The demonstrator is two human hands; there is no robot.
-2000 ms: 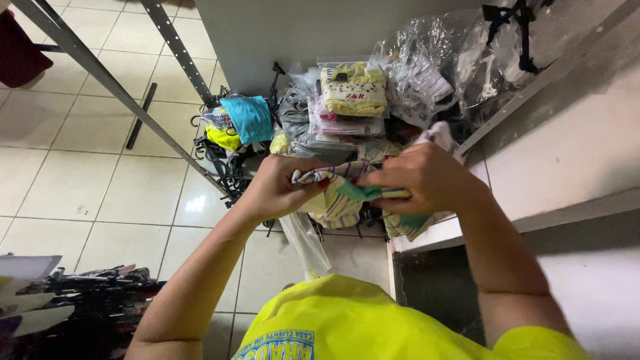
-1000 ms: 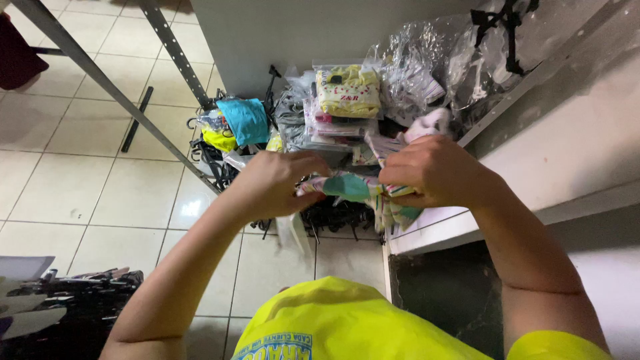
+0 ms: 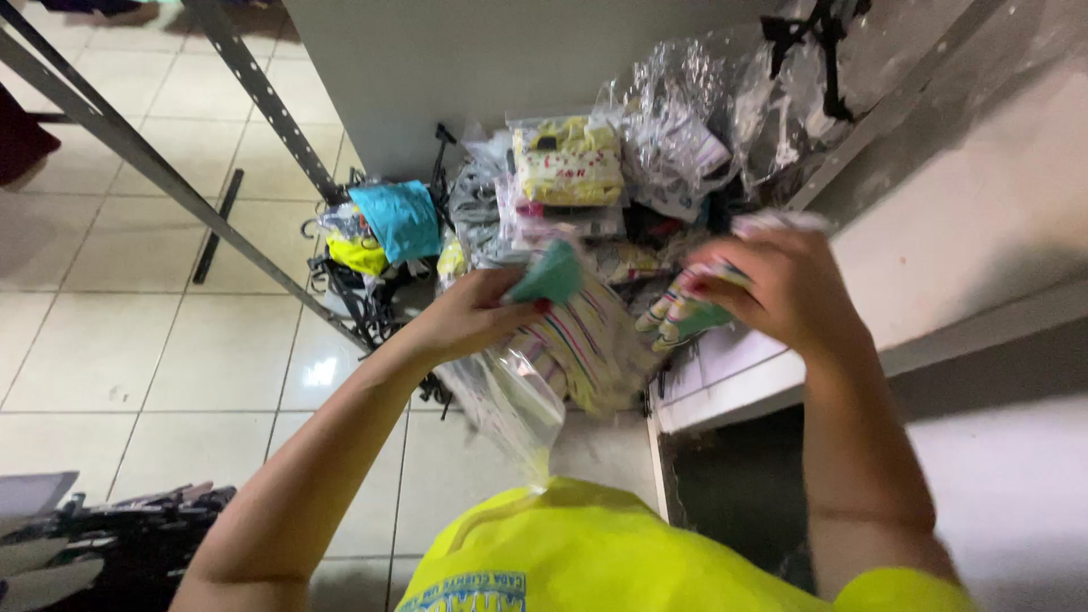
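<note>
My left hand pinches a teal part of a striped cloth garment, which hangs below the fingers and is blurred. To its right my right hand grips a bunched piece of striped and green cloth; whether both pieces are one garment I cannot tell. A clear plastic bag hangs under my left hand, near the front of my yellow shirt. Just beyond the hands lies a pile of bagged clothes, with a yellow folded garment in clear plastic on top.
Crumpled clear plastic bags lie at the back right. Black hangers and a blue cloth are left of the pile. Metal shelf posts slant at the left, a white ledge runs right, and more hangers are at the lower left.
My hands were close together on the bunched striped cloth; now they are farther apart, with striped cloth hanging from my left hand.
</note>
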